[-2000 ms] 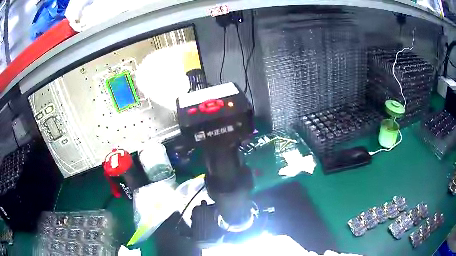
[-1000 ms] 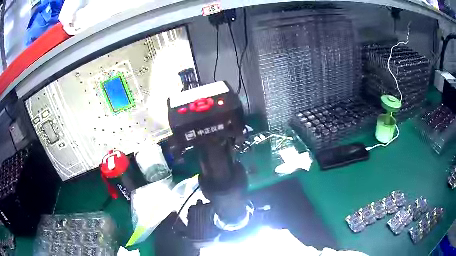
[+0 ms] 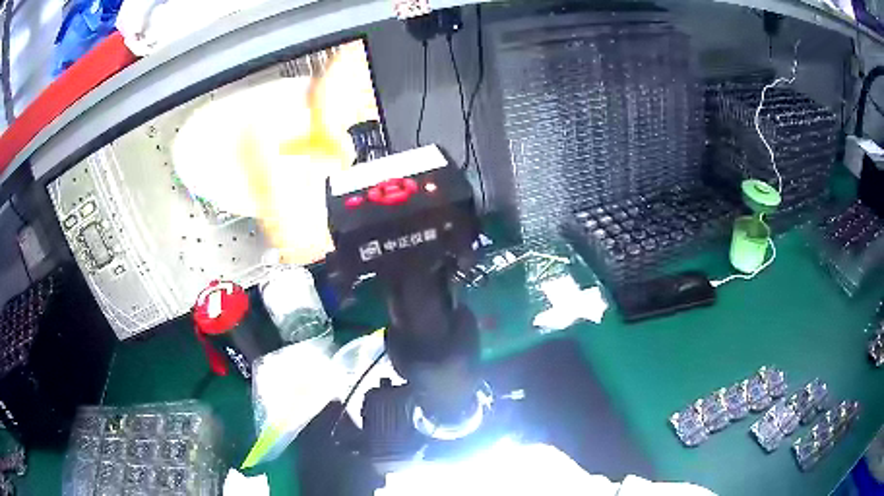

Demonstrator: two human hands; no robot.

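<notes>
A black video microscope (image 3: 402,228) with red buttons stands in the centre. Its ring light (image 3: 452,412) glows white. Below it, an overexposed white shape (image 3: 514,472) at the bottom edge looks like my gloved hands or sleeves. I cannot separate left from right, and fingers and anything held are lost in glare. The monitor (image 3: 145,252) shows a pale circuit board, largely covered by a bright white and orange blur. Small electronic modules (image 3: 729,405) lie in short rows on the green mat at right. A clear blister tray (image 3: 145,450) with modules lies at lower left.
A red-topped black bottle (image 3: 225,315), a clear jar (image 3: 296,302) and a plastic bag (image 3: 296,387) stand or lie left of the microscope. Behind are crumpled wipes (image 3: 569,302), a black smartphone (image 3: 667,295), a green device (image 3: 751,242) and stacked trays (image 3: 601,126). A shelf edge (image 3: 291,41) crosses above.
On the monitor, the white and orange blur has spread left over the blue-green rectangle, which is now hidden. The white shape under the lens has shifted slightly. The camera view has moved a little.
</notes>
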